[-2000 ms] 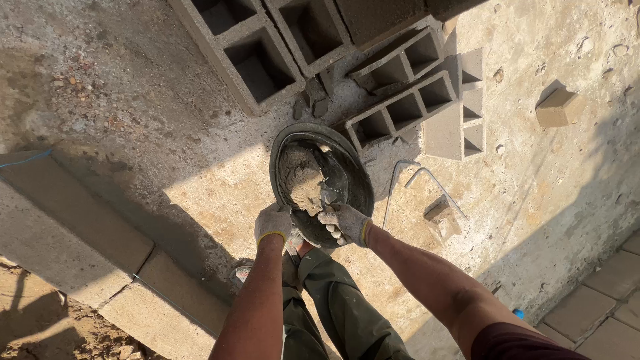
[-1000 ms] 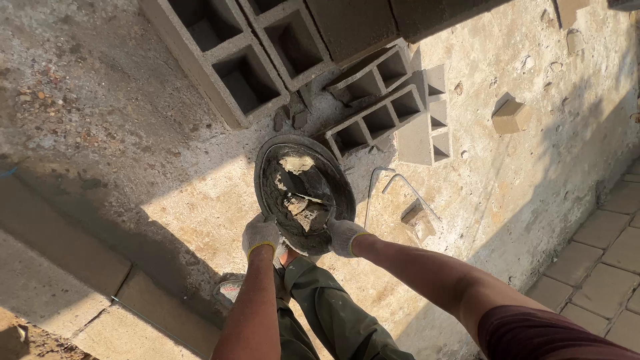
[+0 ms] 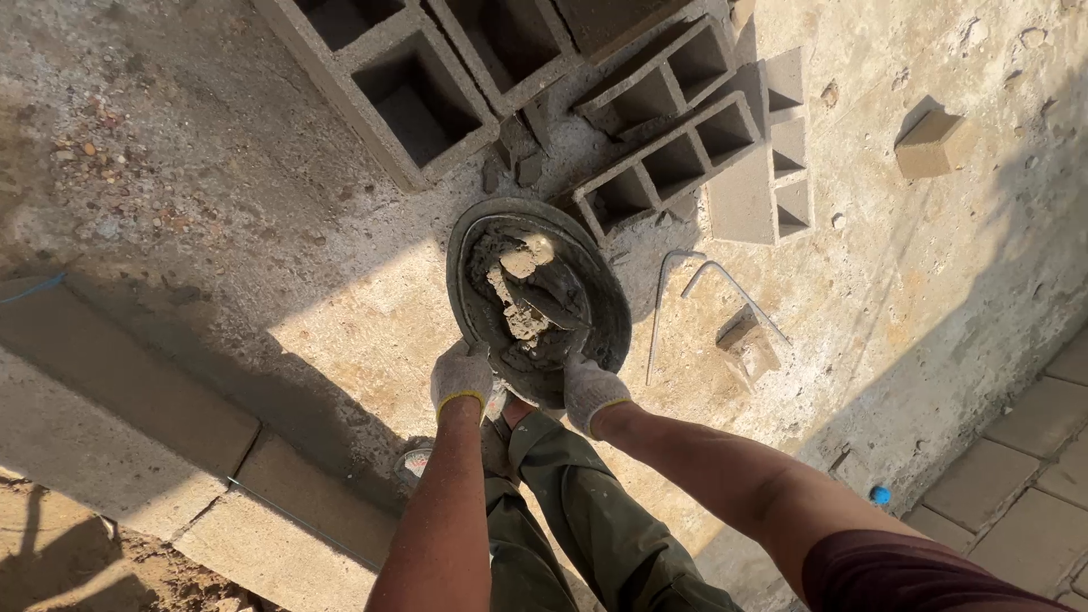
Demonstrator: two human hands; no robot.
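Note:
A round black rubber mortar pan point(image 3: 608, 280) is held in front of my legs, with wet grey mortar point(image 3: 518, 319) in it. A trowel point(image 3: 557, 297) seems to lie in the mortar, its blade partly covered. My left hand point(image 3: 461, 374), in a light knitted work glove with a yellow cuff, grips the near left rim. My right hand point(image 3: 592, 391), gloved the same way, closes on the near right rim, beside the trowel's end. The fingers of both hands are partly hidden by the pan and gloves.
Hollow concrete blocks point(image 3: 416, 102) stand beyond the pan, with narrower blocks point(image 3: 671, 166) to their right. Bent steel rods point(image 3: 659, 314) and a block piece point(image 3: 748, 348) lie on the concrete floor. A low block wall point(image 3: 127, 391) with a string runs along the left; paving blocks point(image 3: 1037, 416) lie at right.
My right hand has moved from inside the pan to its near rim. The mortar and trowel in the pan lie differently than two seconds ago.

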